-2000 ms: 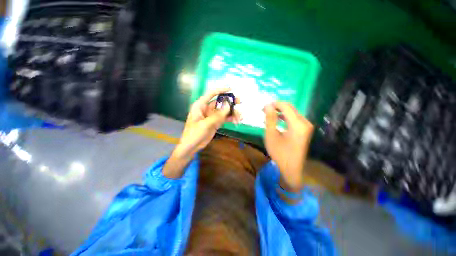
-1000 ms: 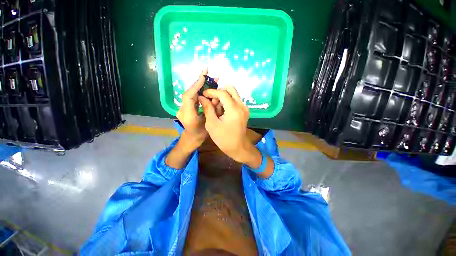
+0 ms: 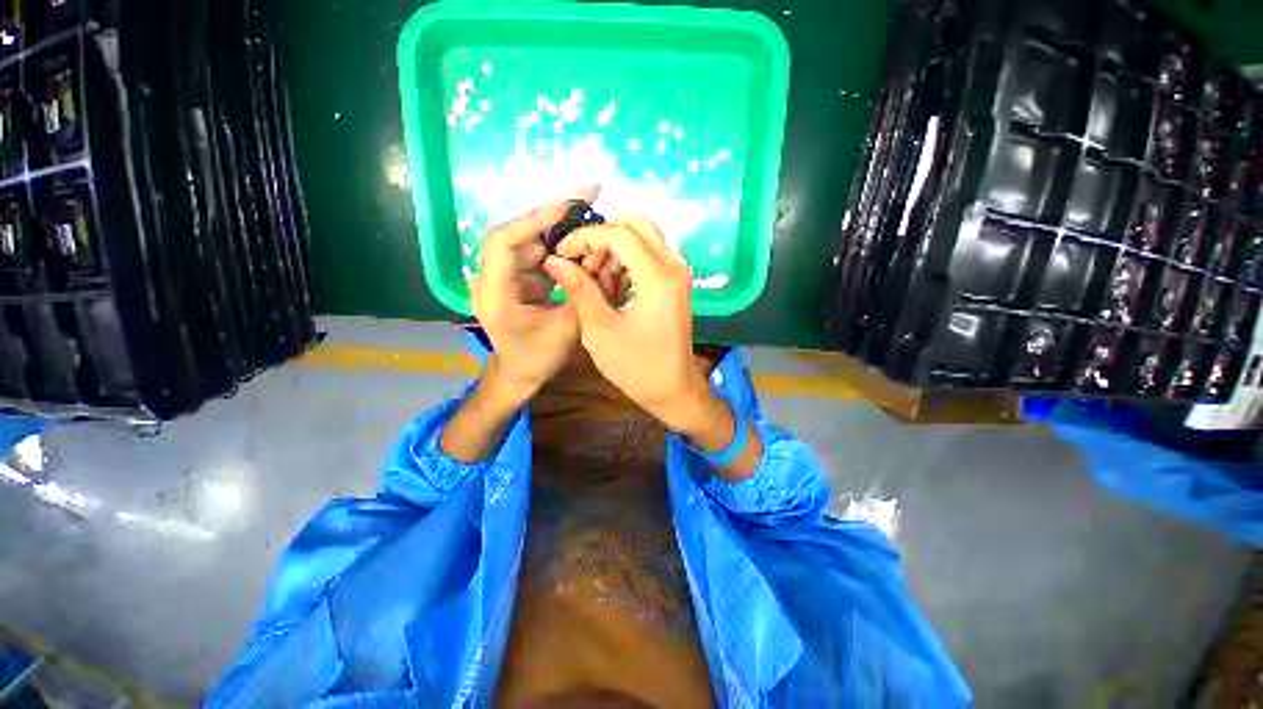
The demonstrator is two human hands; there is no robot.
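My left hand [image 3: 521, 298] holds a small black unit [image 3: 571, 223] between its fingertips, over the near part of the green parts bin [image 3: 770, 166]. My right hand [image 3: 634, 308] is against the unit, with thumb and forefinger pinched at its near right side. Whether a small part sits between those fingertips is too small to tell. Small white parts [image 3: 565, 108] lie scattered in the bin; glare hides those near the middle.
A stack of black pocket trays [image 3: 208, 208] stands at the left, some pockets filled. Another stack [image 3: 1018, 208] stands at the right. Both rest on the dark-green bench [image 3: 363, 208]. Blue cloth [image 3: 1163, 478] shows at the far right.
Since the earliest frame my right hand has come from apart over the bin to touch the unit in my left hand. Since one second ago the view has shifted slightly and both hands remain together.
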